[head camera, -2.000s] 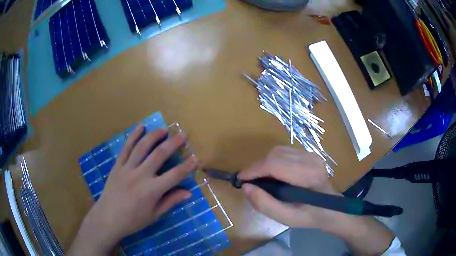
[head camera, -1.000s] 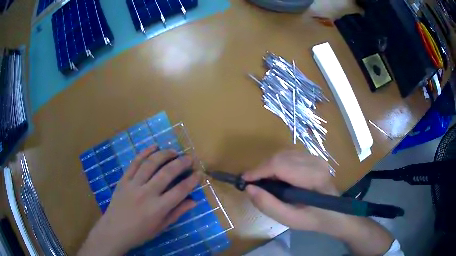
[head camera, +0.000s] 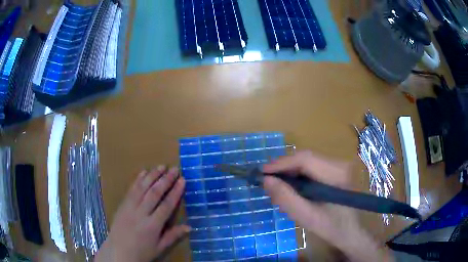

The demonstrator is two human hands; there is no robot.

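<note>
A joined string of solar cells point(head camera: 220, 204) lies on the table in front of me, light blue with pale cross lines. Thin silver ribbon ends show beyond its right edge. My left hand point(head camera: 149, 212) lies flat at the string's left edge, fingers slightly apart, holding nothing. My right hand point(head camera: 313, 194) holds the soldering iron point(head camera: 328, 193) like a pen. The iron's metal tip points left over the upper middle of the string; it is blurred, and I cannot tell if it touches.
Ribbon bundle point(head camera: 86, 194), white strips point(head camera: 55, 179) and phone point(head camera: 28, 203) lie left. Finished strings point(head camera: 77, 51) stand upper left. Dark tabbed cells point(head camera: 211, 25) sit on the green mat point(head camera: 154, 48). Short ribbon pieces point(head camera: 377, 153), another white strip point(head camera: 409, 158), and a grey round device point(head camera: 382, 46) are right.
The view has turned left and shows more of the table. My left hand has moved off the cells to the string's left edge. The iron has moved from the ribbon edge to over the cells.
</note>
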